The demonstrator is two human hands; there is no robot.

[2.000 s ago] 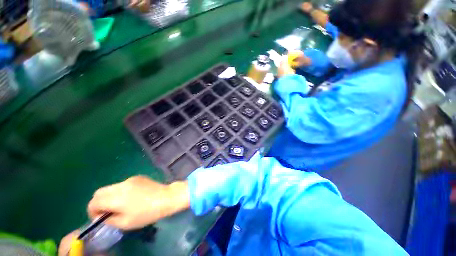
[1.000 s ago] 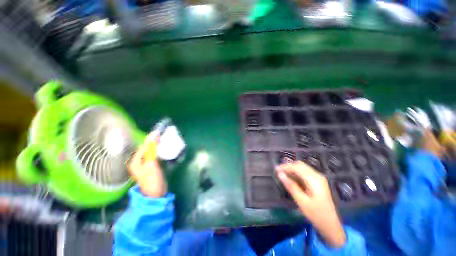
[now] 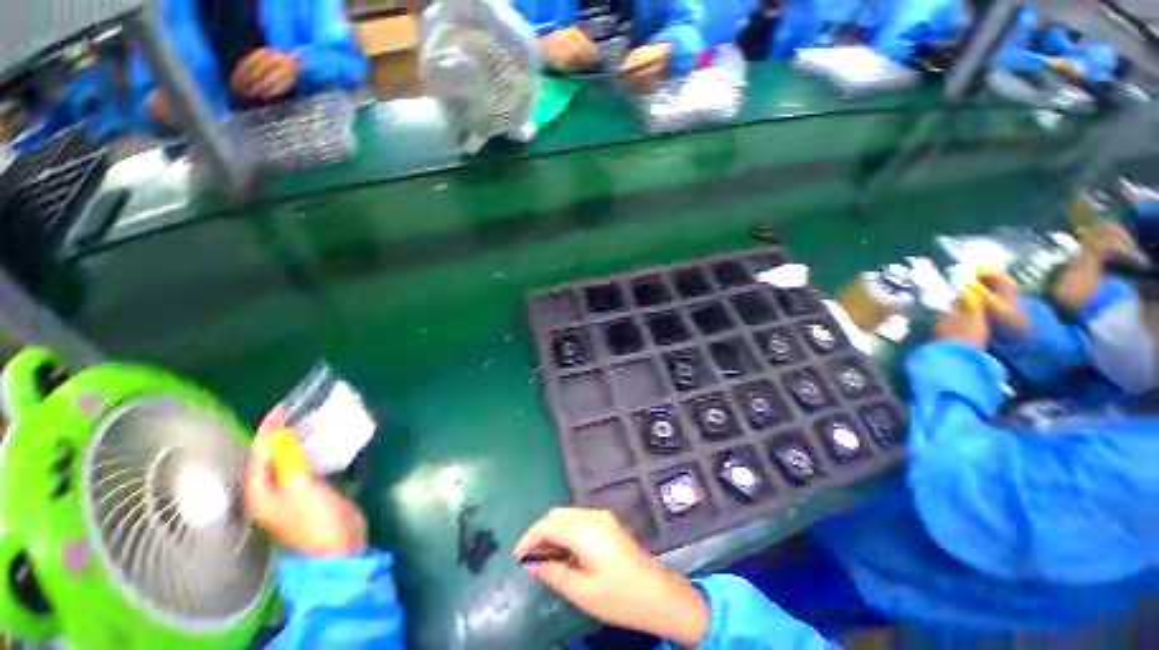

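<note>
My left hand (image 3: 303,495) holds a clear plastic bag with a white label (image 3: 337,425) beside the fan. A yellow finger cot shows on one of its fingers. My right hand (image 3: 616,578) is at the bench's front edge, just below the compartment tray, with a small dark object (image 3: 547,555) pinched at the fingertips; I cannot tell what it is. A few tiny black parts (image 3: 477,546) lie on the green mat between my hands. The dark compartment tray (image 3: 597,444) holds black square modules (image 3: 714,417), some with pale rings. Several left-side compartments are empty.
A green frog fan (image 3: 57,508) stands at the far left. White pieces (image 3: 786,274) lie at the tray's far corner. A neighbour's blue sleeve (image 3: 966,394) is close on the right. Across the bench are a white fan (image 3: 481,76) and other workers' hands.
My view has turned. My right hand, over the tray's near-left part a second ago, is now off it, nearer the tiny black parts. My left hand still holds the bag.
</note>
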